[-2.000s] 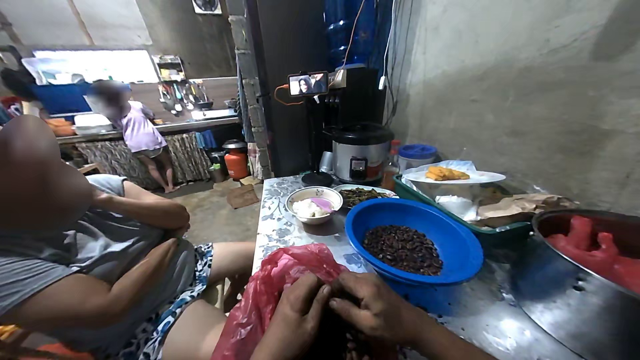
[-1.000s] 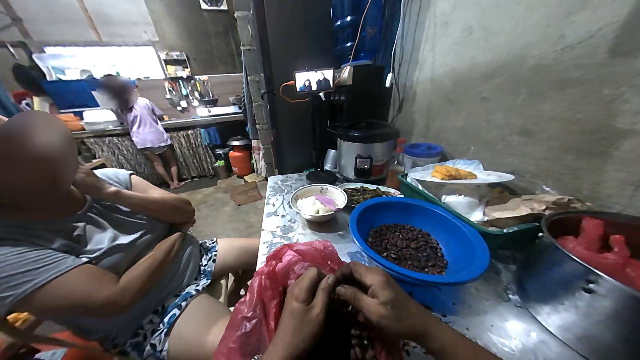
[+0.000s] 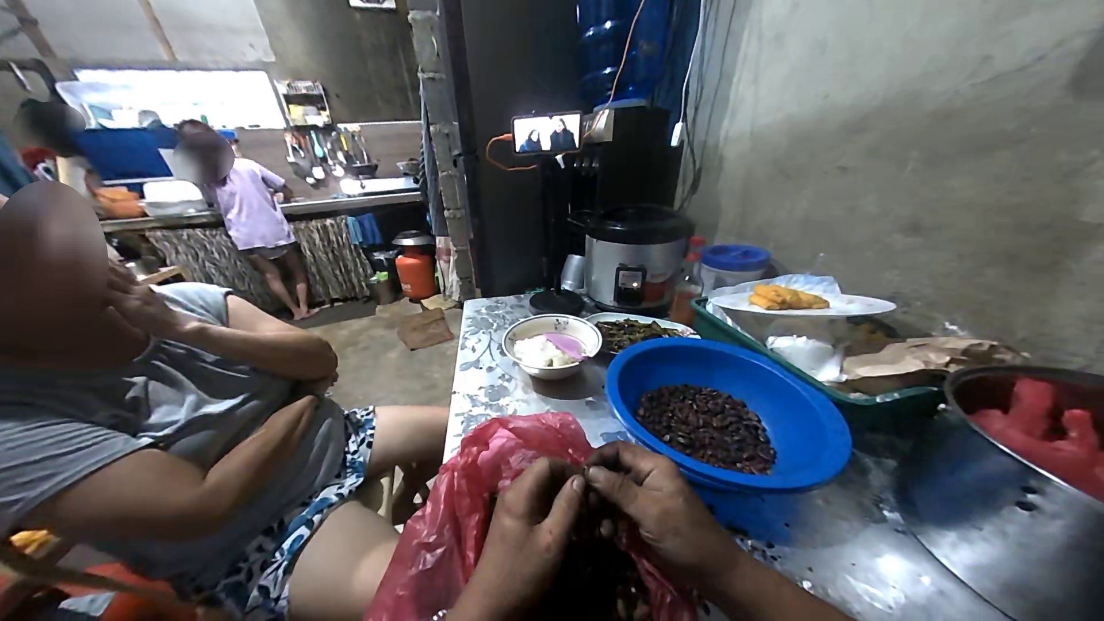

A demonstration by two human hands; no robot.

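My left hand [image 3: 533,526] and my right hand [image 3: 655,509] meet fingertip to fingertip over a red plastic bag [image 3: 466,483]. A small dark bit, perhaps a bean, seems pinched between them, mostly hidden by the fingers. Dark beans or seeds [image 3: 604,578] lie in the bag below my hands. Just beyond my right hand, a blue plastic basin [image 3: 811,431] holds a heap of dark brown beans or seeds [image 3: 707,427].
A bowl of rice [image 3: 552,373], a plate of cooked greens [image 3: 634,332] and a rice cooker [image 3: 638,259] stand behind. At right are a green tray [image 3: 888,410] and a large metal pot [image 3: 992,517]. A person [image 3: 172,414] sits close at left; others stand by the far counter.
My hands stay together over the bag, their fingers shifting slightly. The seated person's hand has come up to the face, and the picture on the phone screen has changed.
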